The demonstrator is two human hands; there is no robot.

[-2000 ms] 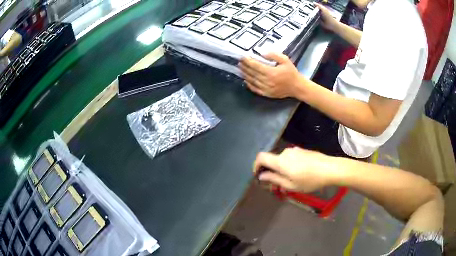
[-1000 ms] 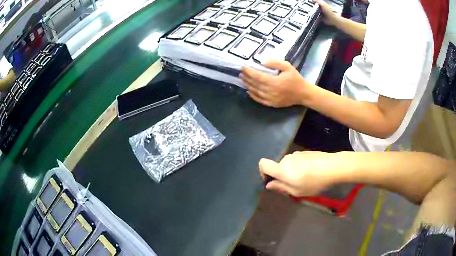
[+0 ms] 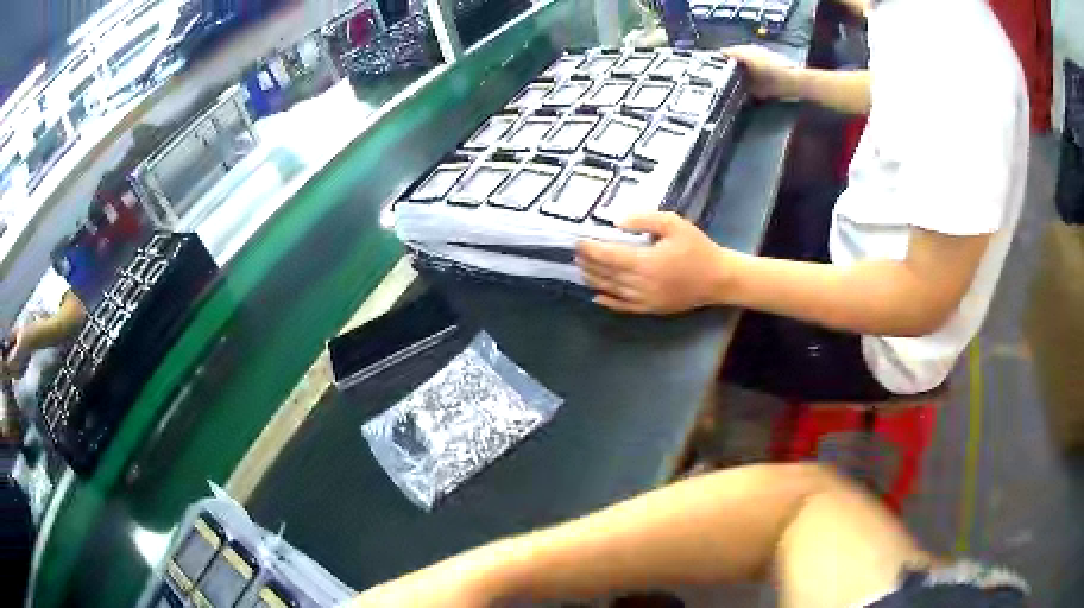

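The clear parts bag [image 3: 461,418] full of small silver pieces lies flat on the dark bench top. The blister tray of phone frames [image 3: 226,582] shows only in part at the bottom left, with its whitish liner sticking up. My right forearm reaches across the bottom of the picture towards the tray. My right hand is cut off by the bottom edge, so its fingers and anything in them are hidden. My left hand is not in the picture.
A black flat box [image 3: 392,341] lies behind the bag. A person in a white shirt [image 3: 939,178] holds a tray stack [image 3: 559,154] with both hands. The green conveyor belt [image 3: 321,249] runs along the left, with another tray stack [image 3: 125,344] beyond. A red stool [image 3: 868,445] stands at the right.
My right arm has swung left across the bench's near edge, and its hand has gone out at the bottom. The view has tilted up, so the bag and trays sit lower.
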